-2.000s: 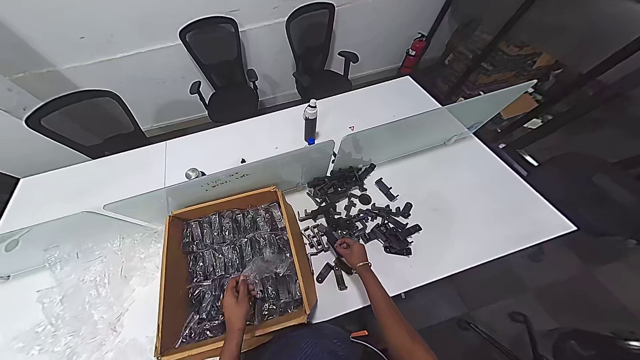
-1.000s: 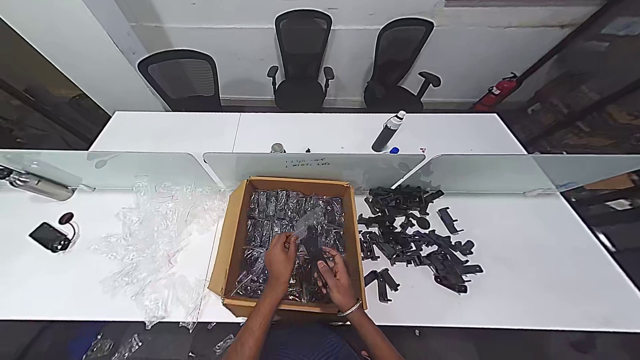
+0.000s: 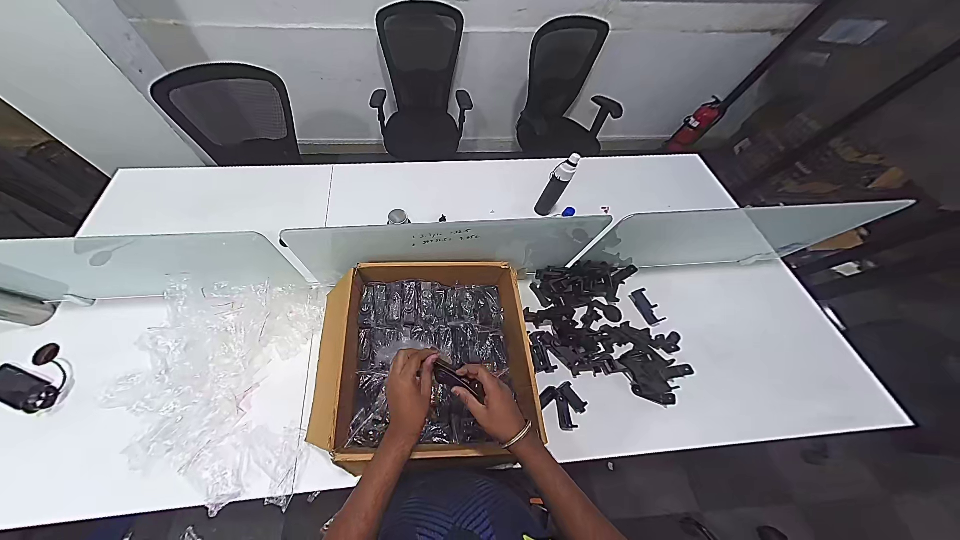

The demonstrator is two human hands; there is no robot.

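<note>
A black plastic part (image 3: 459,380) is held between my two hands above an open cardboard box (image 3: 529,360). My left hand (image 3: 412,382) pinches its upper left end, with a clear plastic bag (image 3: 401,347) beside the fingers. My right hand (image 3: 491,401), with a bangle at the wrist, grips the lower right end. Rows of black parts in clear bags (image 3: 431,304) fill the box beneath. Right of the box lies a loose heap of unwrapped black plastic parts (image 3: 585,337).
Crumpled clear plastic bags (image 3: 217,375) spread left of the box. A black device with a round disc (image 3: 28,388) lies at far left. Glass partitions (image 3: 450,244) cross the white table (image 3: 720,382) behind the box. Beyond them stand a bottle (image 3: 556,185) and mesh chairs (image 3: 420,75).
My right hand has moved from the loose heap to over the box, where both hands now hold a black part. The view has swung considerably.
</note>
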